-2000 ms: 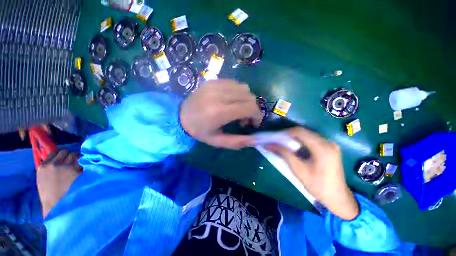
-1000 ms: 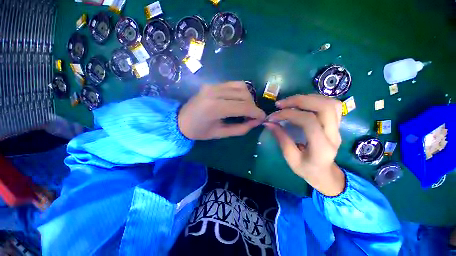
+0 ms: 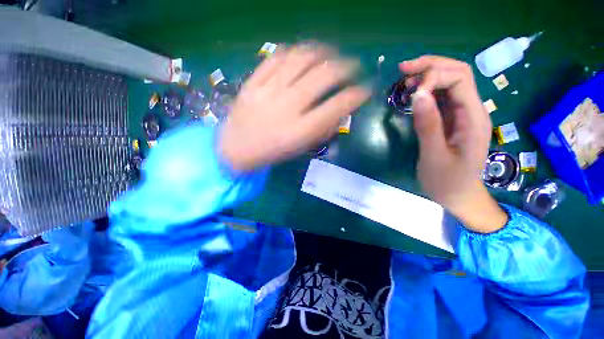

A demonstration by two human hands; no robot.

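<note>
My left hand is blurred above the bench, palm down with the fingers apart; nothing shows in it. My right hand has its thumb and forefinger at a round black earcup housing, which looks gripped and tilted and is partly hidden by the fingers. A long white paper strip lies flat in front of me, its right end by my right sleeve. A battery shows just right of my left hand, partly hidden. Another housing is mostly hidden under my left hand.
Grouped housings and batteries lie at left, beside grey ribbed trays. At right are a squeeze bottle, another housing, a battery, a clear round piece and a blue bin of beige pads. Another person's blue sleeve shows lower left.
My hands have parted from each other. The paper strip now lies uncovered on the bench. My right hand has moved up to the housing; my left hand has moved up. The view has shifted.
</note>
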